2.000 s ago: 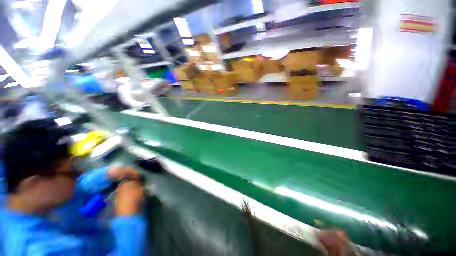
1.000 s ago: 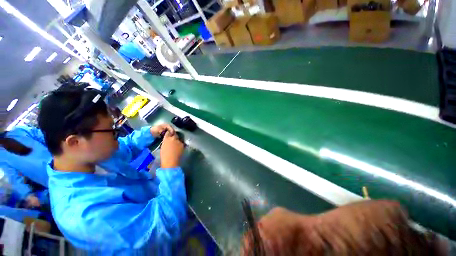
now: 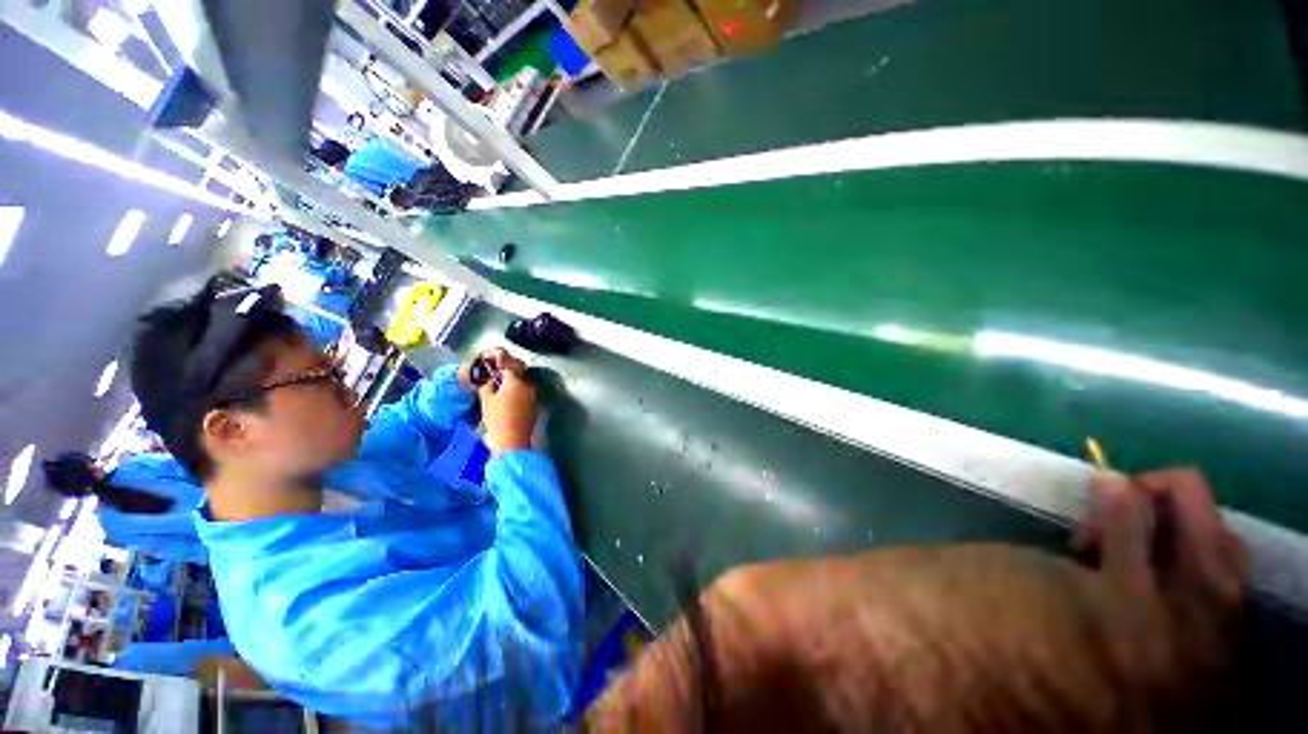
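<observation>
My left hand (image 3: 1162,538) is at the lower right, with its forearm crossing the bottom of the view from the left. Its fingers are bent together, and a thin yellowish tip (image 3: 1097,453) sticks up from them, perhaps a pick or small screwdriver. The rest of that piece is hidden by the fingers. Something dark below the hand at the lower right edge is too dim to tell. My right hand is not in view.
A person in a blue smock (image 3: 387,574) sits at the left, hands on a small dark part (image 3: 484,372). Black housings (image 3: 542,334) lie on the dark green bench (image 3: 689,488) with scattered specks. A white rail (image 3: 861,416) borders the green conveyor (image 3: 803,244). Cartons (image 3: 667,50) stand beyond.
The view has tilted and shifted, and the neighbour is nearer the middle. More of my left forearm and its fingers show now. The yellowish tip stays at the fingers.
</observation>
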